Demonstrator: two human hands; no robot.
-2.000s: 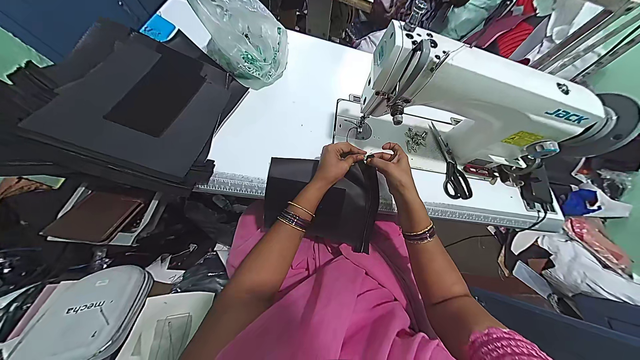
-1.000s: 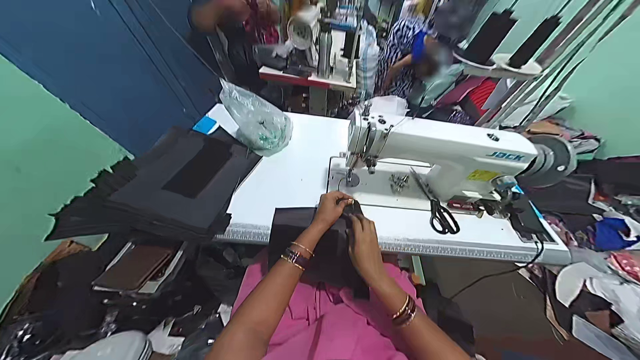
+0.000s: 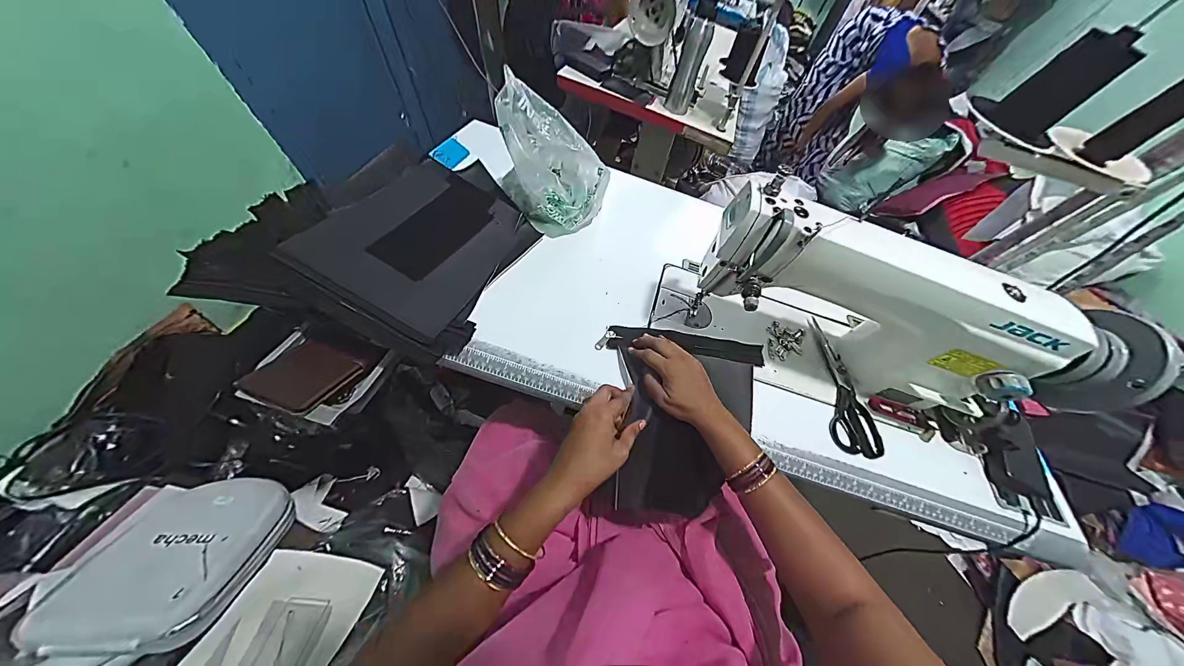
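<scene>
A black fabric piece (image 3: pixel 684 453) hangs over the table's front edge onto my lap. Along its top end lies a black zipper (image 3: pixel 703 346), with a metal zipper slider (image 3: pixel 606 339) at the left end. My left hand (image 3: pixel 601 430) pinches the fabric's left edge. My right hand (image 3: pixel 675 377) lies on the fabric just below the zipper, fingers bent over its upper left part. Beyond the zipper stands a white sewing machine (image 3: pixel 888 277), its presser foot (image 3: pixel 697 307) behind the zipper. Right of the fabric are small metal pieces (image 3: pixel 784 340) and black-handled scissors (image 3: pixel 856 425).
Black sheets (image 3: pixel 379 250) are stacked at the table's left, beside a clear plastic bag (image 3: pixel 553 166). A ruler strip (image 3: pixel 527 372) runs along the front edge. A grey case (image 3: pixel 157 564) lies low at left. Another person (image 3: pixel 860 83) is near a second machine behind.
The zipper now lies across the table below the presser foot, and the fabric is spread down from it. My left hand has moved down to the fabric's left edge; the hands are farther apart.
</scene>
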